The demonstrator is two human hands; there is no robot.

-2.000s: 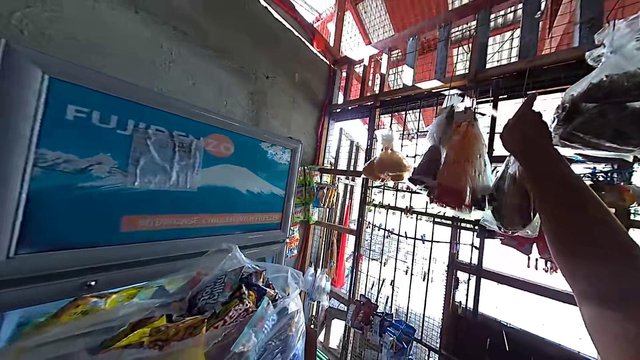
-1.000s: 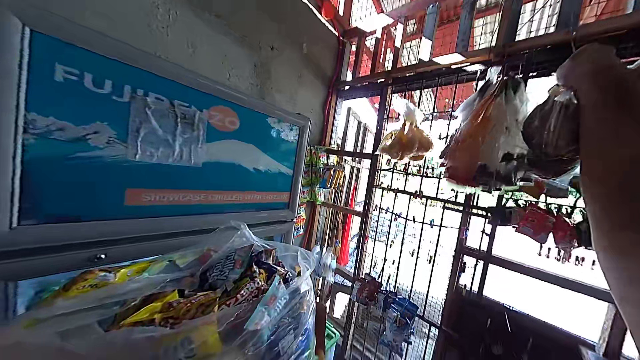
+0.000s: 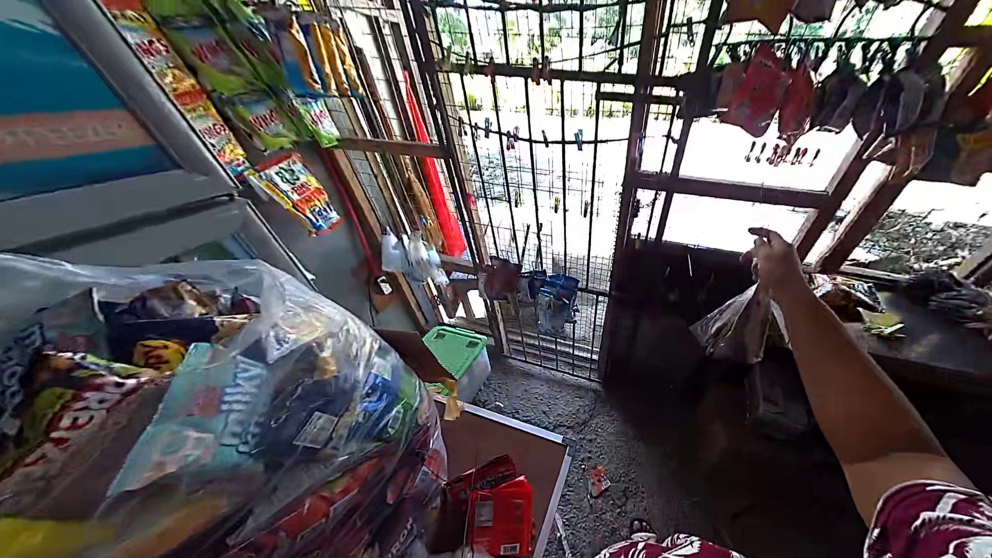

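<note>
My right hand (image 3: 775, 263) is stretched out at the right, its index finger extended, with a clear plastic bag (image 3: 740, 325) hanging from it beside a dark table. What the bag holds is too dark to tell. My left hand is out of view. A large clear plastic bag (image 3: 310, 341) stuffed with snack packets fills the lower left. Beside it, red packets (image 3: 502, 515) lie on a brown board with a metal edge (image 3: 535, 434).
A metal grille door (image 3: 542, 178) with clothes pegs stands ahead. Snack packets (image 3: 298, 190) hang beside the chiller (image 3: 139, 209) at left. A plastic box with a green lid (image 3: 457, 353) sits on the rough floor. The dark table (image 3: 922, 341) bears several items at right.
My right hand has come down from the hanging bags near the top of the grille to beside the table, now with a clear bag in it. The view has tilted down.
</note>
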